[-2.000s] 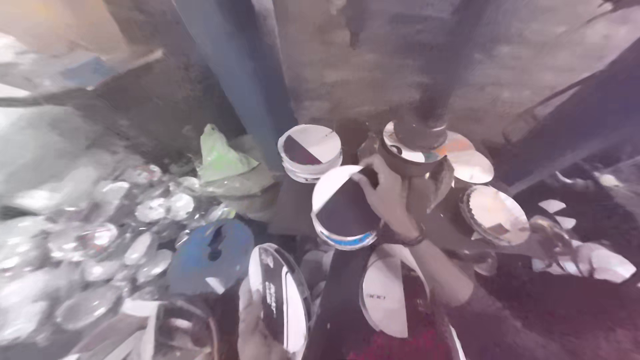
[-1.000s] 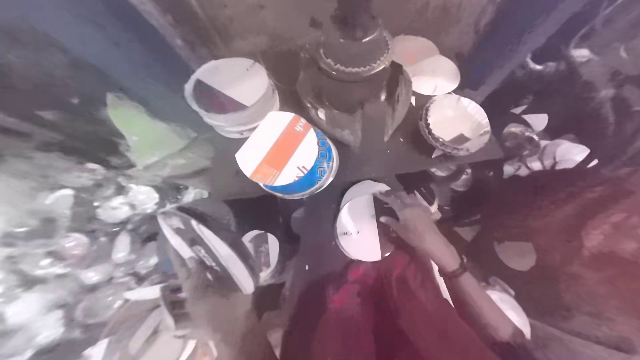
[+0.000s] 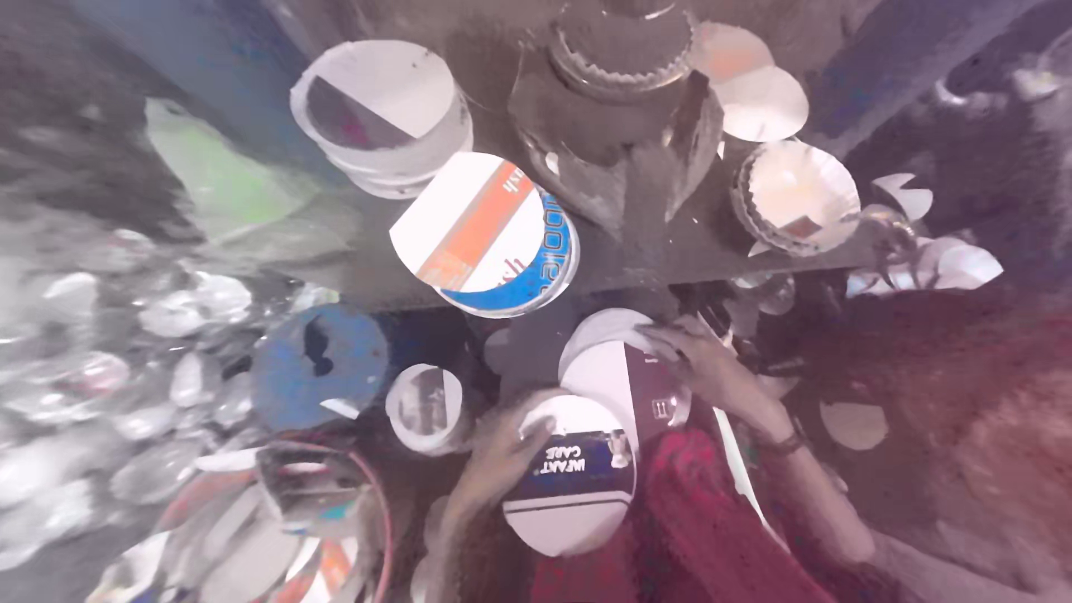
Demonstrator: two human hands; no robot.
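My left hand (image 3: 511,448) holds a stack of round printed card discs (image 3: 574,477) by its upper left edge, low in the middle of the view. Beside it, my right hand (image 3: 708,364) rests its fingers on the upper right rim of more round card pieces (image 3: 595,364), white and dark, above my lap; whether it grips them is unclear. The two groups overlap. Higher up, a white and orange disc (image 3: 477,222) lies on a blue-printed round stack (image 3: 532,285). A metal press or die with a toothed ring (image 3: 624,63) stands behind.
A tall round stack (image 3: 381,100) stands left of the press, loose discs (image 3: 762,100) and a fluted paper cup (image 3: 800,197) to its right. A blue disc (image 3: 318,368), a small round container (image 3: 425,408) and a basket of scraps (image 3: 381,502) are at the left, near many clear, shiny pieces (image 3: 176,310).
My left hand has brought its round discs from the lower left to beside my right hand. Two seconds ago my right hand was at the stack before the press; it is now lower. The view has shifted.
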